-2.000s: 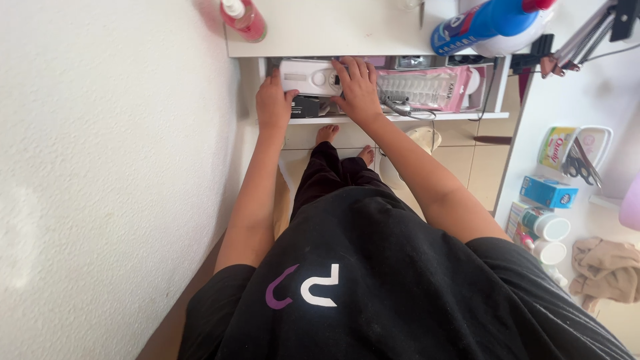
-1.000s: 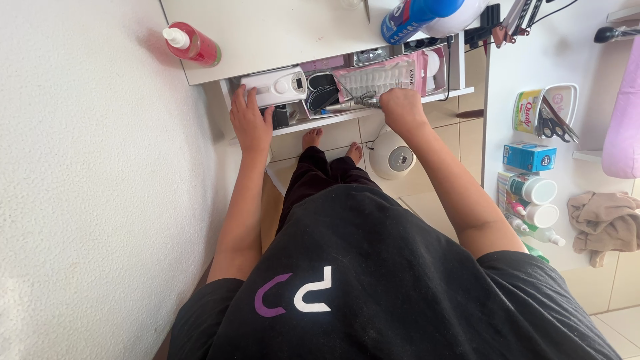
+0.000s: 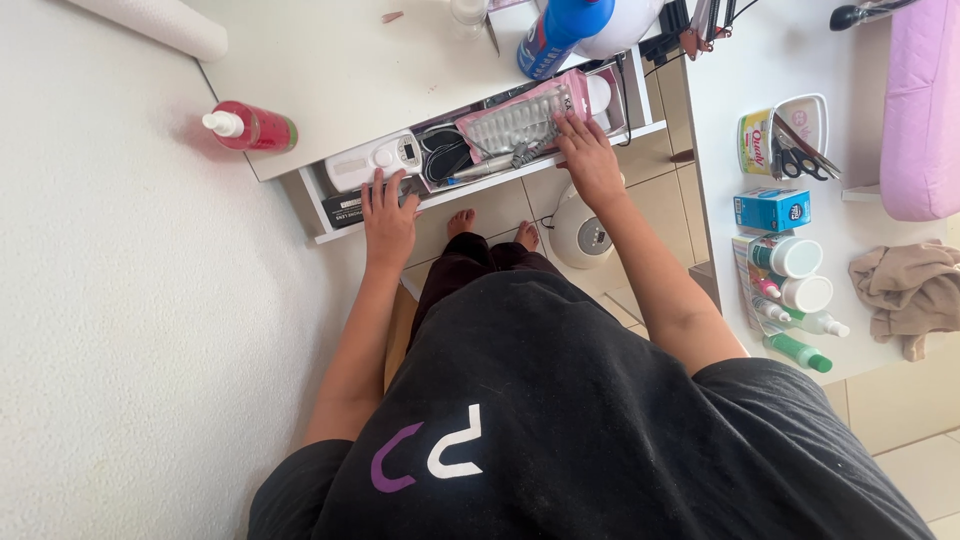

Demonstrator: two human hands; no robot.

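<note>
An open white drawer [image 3: 480,182] sticks out below the table top. My left hand [image 3: 388,225] rests fingers spread over its front edge, fingertips at a white device with a knob and small display [image 3: 375,160]. Under the device lies a black box [image 3: 343,210]. My right hand [image 3: 589,159] lies with fingers on a pink-edged pack of clear nail tips [image 3: 517,120], near the drawer's right part. Between my hands are a coiled grey cable, black items and a pen-like nail drill handpiece [image 3: 484,168]. A round white item [image 3: 598,94] sits at the drawer's right end.
On the table top [image 3: 337,82] stand a pink spray bottle [image 3: 255,127], a blue bottle [image 3: 559,37] and a paper roll [image 3: 157,26]. The right-hand table holds a tub with scissors [image 3: 799,161], a blue box [image 3: 772,209], jars and bottles. A round white appliance [image 3: 581,236] is on the floor.
The white device, first under both hands, now lies at the drawer's left end. My right hand has moved from the handpiece and cable onto the nail tip pack.
</note>
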